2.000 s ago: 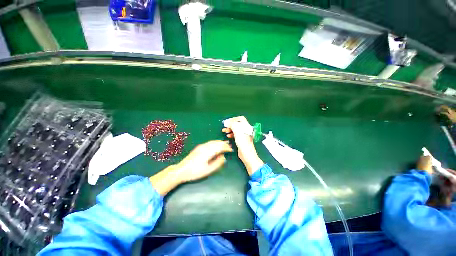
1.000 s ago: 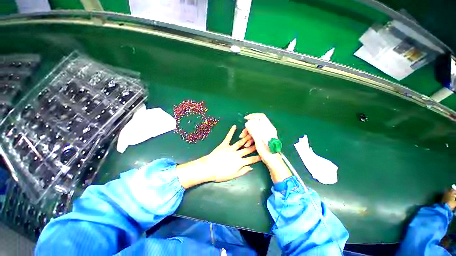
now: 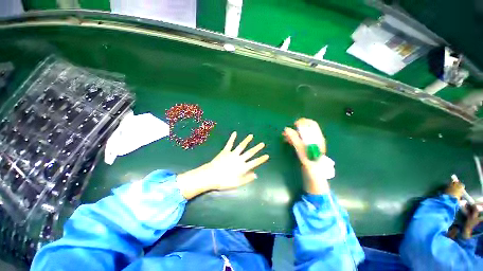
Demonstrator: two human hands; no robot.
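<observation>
My left hand [image 3: 229, 168] lies palm down over the dark green surface [image 3: 254, 206], fingers spread, holding nothing. My right hand [image 3: 310, 143] is to its right, curled around the dispensing pen, whose bright green rear fitting [image 3: 313, 152] shows at the back of the hand; the pen's tip is hidden or blurred. The right wipe [image 3: 328, 168] is partly covered by my right hand. The pile of tiny red parts [image 3: 185, 141] forms a loose ring left of my left hand. The left wipe [image 3: 139, 133] lies left of the pile.
Clear plastic trays [image 3: 63, 122] with dark units are stacked at the left. A small dark piece [image 3: 349, 112] lies on the surface at the right. A metal rail [image 3: 175, 38] runs along the back, with papers [image 3: 389, 47] behind it. Another person's blue sleeve [image 3: 431, 227] and hands are at the far right.
My right hand has moved right, away from my left hand and onto the right wipe. My left hand stays spread, now apart from the right. The view has shifted too.
</observation>
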